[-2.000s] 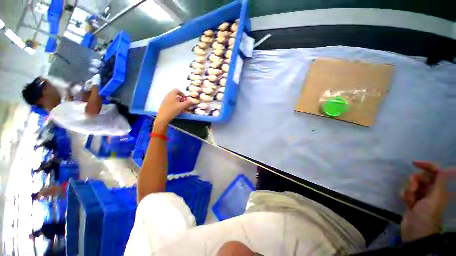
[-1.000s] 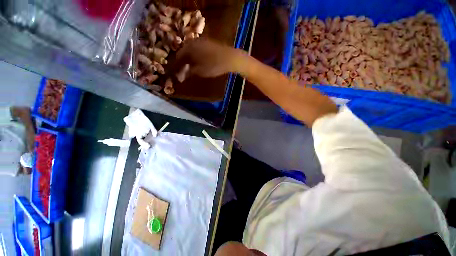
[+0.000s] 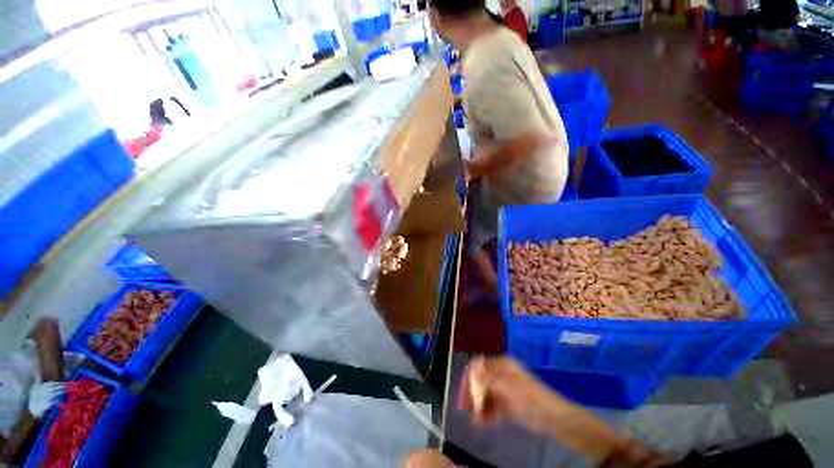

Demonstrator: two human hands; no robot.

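Note:
My right hand is at the bottom centre-right, beside the bench edge and in front of the large blue crate. Its fingers are closed on a small flesh-coloured part, partly hidden by them. My left hand is out of the picture. An open brown carton stands beside the grey housing, with some peach parts at its near left side; the housing hides part of it.
A blue crate heaped with peach parts stands at the right. A person stands beyond the carton. The grey housing fills the centre left. A white glove or rag lies on the bench cover. Crates and another person's gloved hand are at left.
My right hand has left the carton and come back beside the bench edge with a part in it. The view has swung right and up; the cardboard and green cup have left view.

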